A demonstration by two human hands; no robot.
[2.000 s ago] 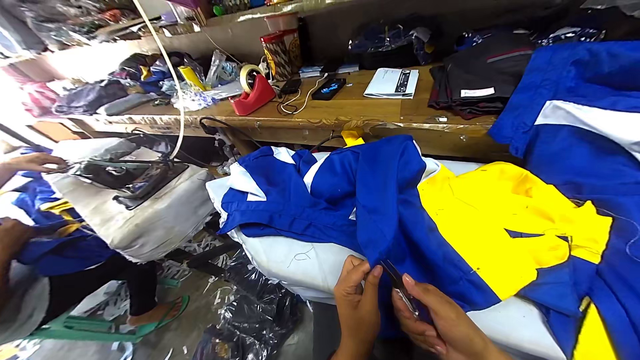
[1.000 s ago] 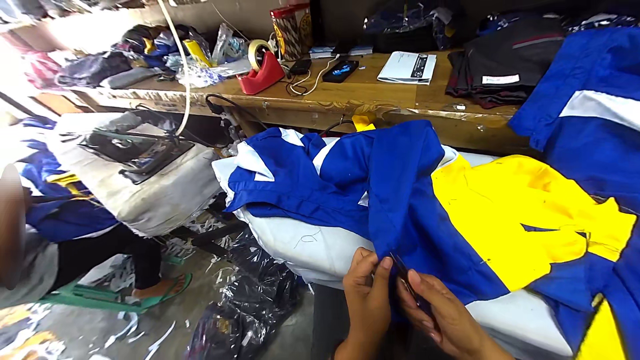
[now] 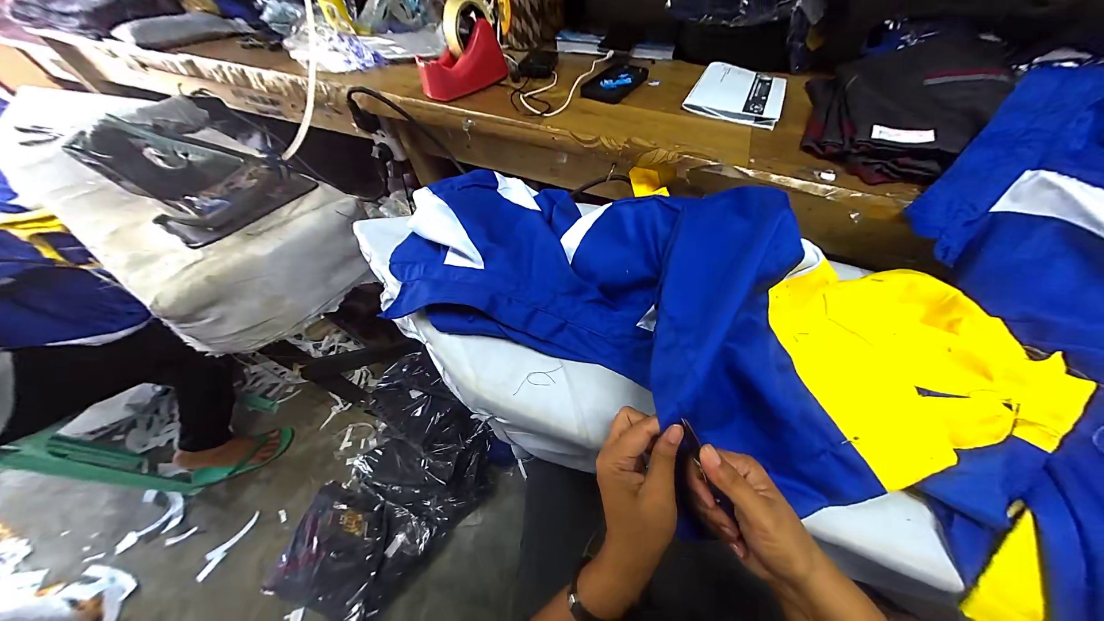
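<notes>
A blue, yellow and white garment (image 3: 724, 302) lies over a white cloth-covered padded board (image 3: 535, 388). At its near edge my left hand (image 3: 636, 483) pinches the blue fabric between thumb and fingers. Close beside it on the right, my right hand (image 3: 750, 509) is closed around a small dark metal tool (image 3: 703, 466), seemingly thread snips, with its tip at the fabric edge. Most of the tool is hidden by my fingers. Loose threads lie on the yellow part and on the white cover.
Behind runs a wooden table (image 3: 569, 112) with a red tape dispenser (image 3: 466, 65), a phone (image 3: 614, 84), a booklet (image 3: 737, 93) and folded dark clothes (image 3: 914, 103). Left, an iron (image 3: 190, 172) rests on another padded board near a seated person (image 3: 86, 379). Plastic-wrapped goods (image 3: 379, 492) lie on the floor.
Both hands stay together at the blue fabric's near edge. The tool in my right hand shows less than two seconds ago. The other person's hand at far left is out of sight.
</notes>
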